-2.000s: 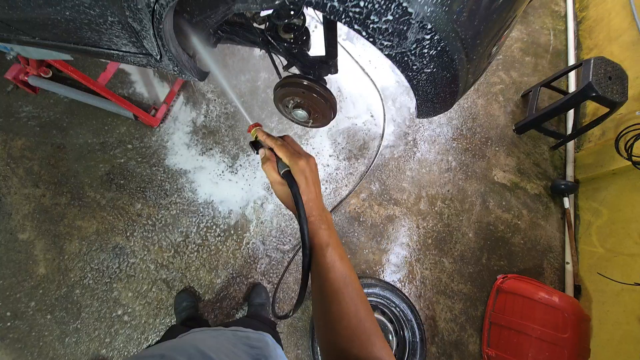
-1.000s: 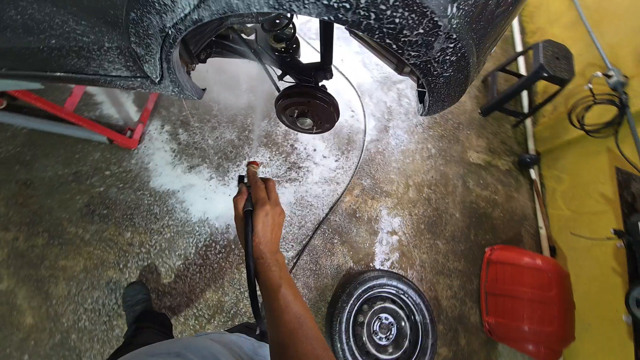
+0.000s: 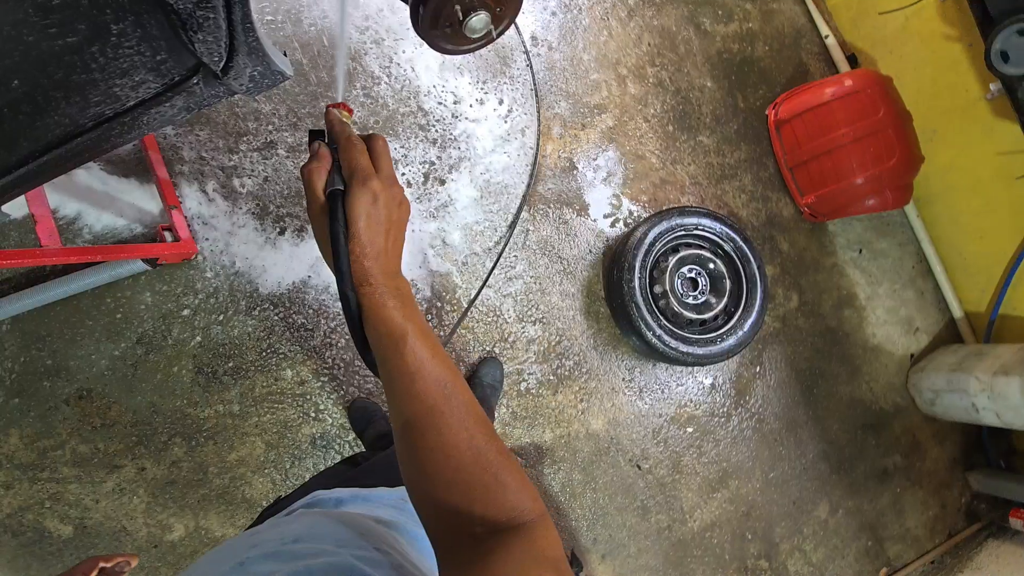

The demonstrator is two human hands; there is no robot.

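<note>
My right hand (image 3: 356, 200) is closed around a spray gun with a red-ringed nozzle (image 3: 340, 110). Its black hose (image 3: 350, 288) runs back under my forearm. A jet of water (image 3: 342, 48) leaves the nozzle toward the top edge of the view. To the right of the jet, a rusty brake drum (image 3: 464, 20) is cut off by the top edge. The foam-covered dark car body (image 3: 104, 72) fills the upper left. Only some fingers of my left hand (image 3: 102, 565) show at the bottom left edge, and whatever they may hold is hidden.
A wheel with a tyre (image 3: 686, 286) lies flat on the wet concrete floor. Beyond it are a red plastic container (image 3: 846, 144) and a whitish container (image 3: 972, 386) near the yellow wall. A red metal frame (image 3: 172, 200) stands at left. A thin hose (image 3: 524, 200) curves across the floor.
The view has swung down and to the right, so the wheel arch has left the frame. The jet stays on. My left hand has come into view at the bottom left.
</note>
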